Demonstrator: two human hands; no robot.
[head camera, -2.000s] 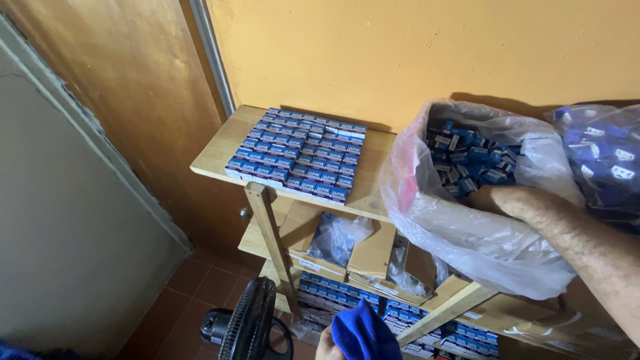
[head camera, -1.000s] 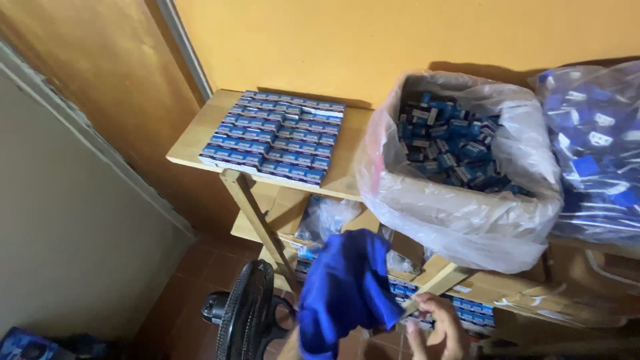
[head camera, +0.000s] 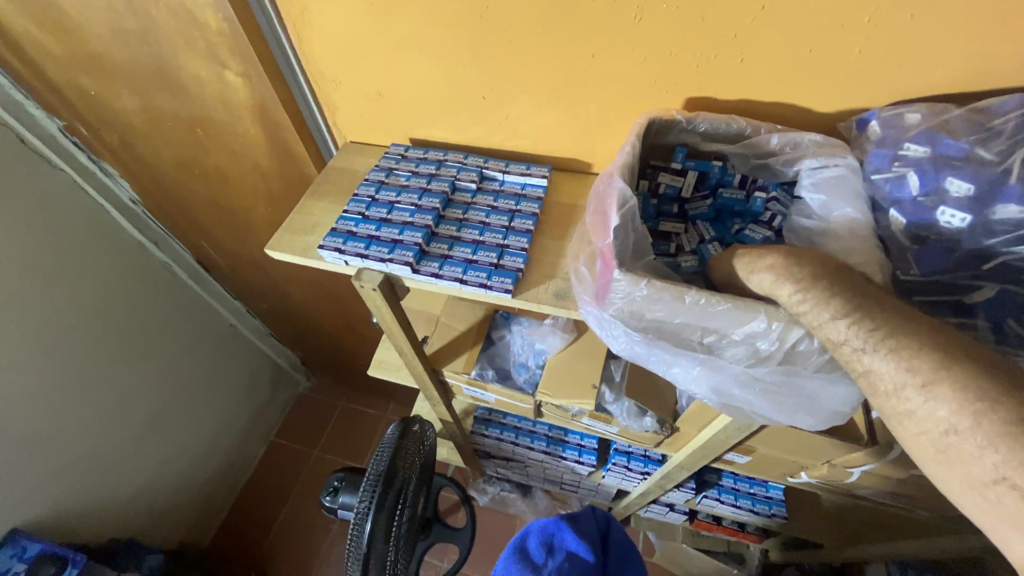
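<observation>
My right hand (head camera: 744, 268) reaches over the near rim of a cardboard box lined with a clear plastic bag (head camera: 688, 320). Its fingers are hidden among loose small blue-and-white cartons (head camera: 700, 200). A blue cloth (head camera: 572, 546) shows at the bottom edge; my left hand is out of sight. On the wooden shelf top (head camera: 312, 220), left of the lined box, small blue-and-white cartons (head camera: 448, 212) stand packed in neat rows.
Blue items with white parts fill a clear plastic bag (head camera: 936, 184) at right. Opened cardboard boxes (head camera: 572, 372) and stacked cartons (head camera: 536, 444) occupy the lower shelves. A black fan (head camera: 392, 496) stands before the shelf's wooden leg (head camera: 412, 360).
My right hand has moved from beside the blue cloth into the lined box. The cloth is lower in view, and my left hand, partly visible before, has left the view.
</observation>
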